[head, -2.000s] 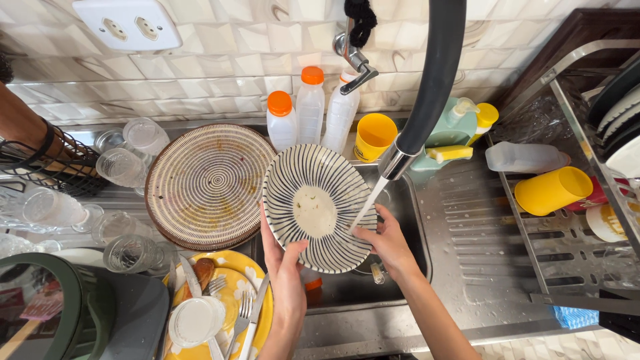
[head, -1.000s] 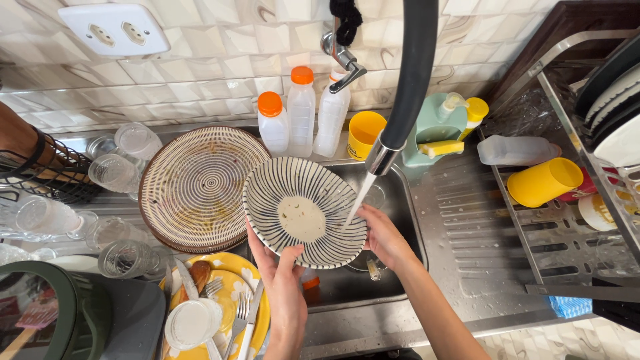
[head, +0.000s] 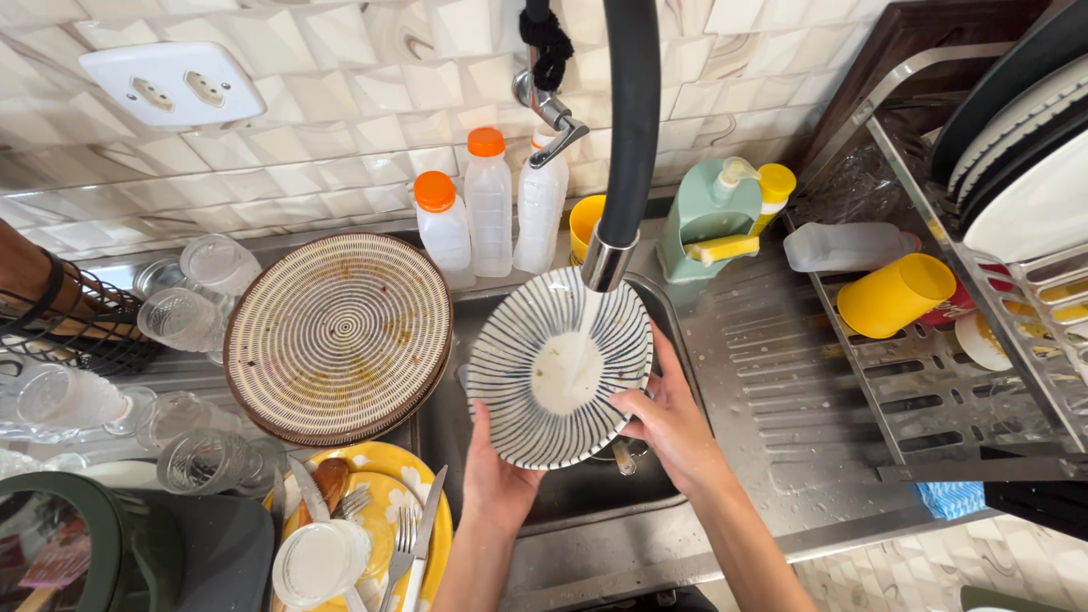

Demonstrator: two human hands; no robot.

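Observation:
A white bowl with dark radiating stripes [head: 518,374] is held over the stainless steel sink [head: 565,514], tilted, with small food bits inside. My left hand [head: 497,476] grips its lower left rim, and my right hand [head: 671,416] grips its right rim, thumb on the inner side. Water runs from the faucet spout [head: 608,259] into the bowl's middle. Left of the sink lies a stack of brown-rimmed patterned plates [head: 340,336], the top one smeared with food. Below them, a yellow floral plate [head: 433,544] bears knives, forks and a clear cup.
Glass goblets [head: 183,319] crowd the left counter beside a dark green lidded pot [head: 140,544]. Plastic bottles with orange caps [head: 490,212] stand by the wall. A green soap dispenser [head: 705,212] holds a yellow sponge [head: 722,248]. At right is a metal dish rack [head: 858,382] with a yellow cup [head: 897,295].
The bowl has moved under the spout, so the stream that fell near its right side now lands at its middle. Both hands have stayed on the rim.

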